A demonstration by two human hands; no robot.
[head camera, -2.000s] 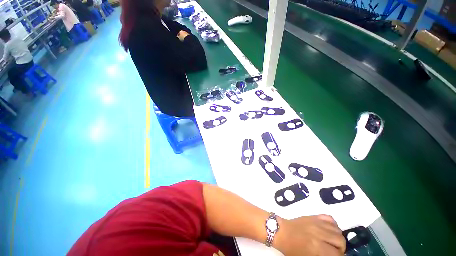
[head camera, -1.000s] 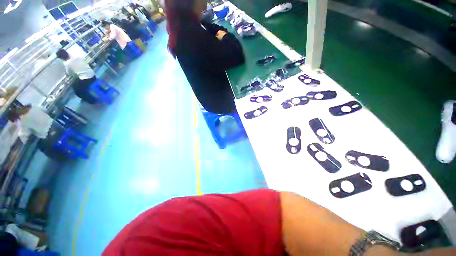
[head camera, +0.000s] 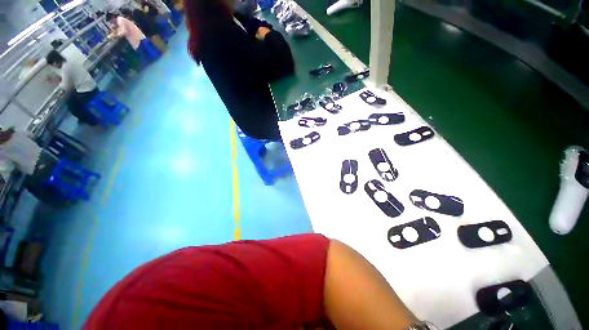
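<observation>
Several black plastic covers, each rounded and oblong with a pale round spot, lie spread on the white work sheet [head camera: 349,213]. One cover [head camera: 484,233] lies near the right edge of the sheet, and another [head camera: 414,232] lies to its left. A further cover [head camera: 504,297] lies at the near end, where the sheet meets green surface. My left forearm enters from the bottom, and only the edge of the metal watch [head camera: 423,326] shows. My left hand is cut off by the bottom edge. My right hand is not in the picture.
A person in black [head camera: 242,71] sits on a blue stool [head camera: 265,158] beside the bench. A white post [head camera: 382,45] rises at the bench edge. A white device [head camera: 569,193] lies on the green belt [head camera: 478,109]. Film-wrapped black parts [head camera: 300,105] lie farther up. Other workers sit at far left.
The view has swung. My left hand, seen over the near end of the bench two seconds ago, has dropped out of the picture. The covers on the sheet keep their layout.
</observation>
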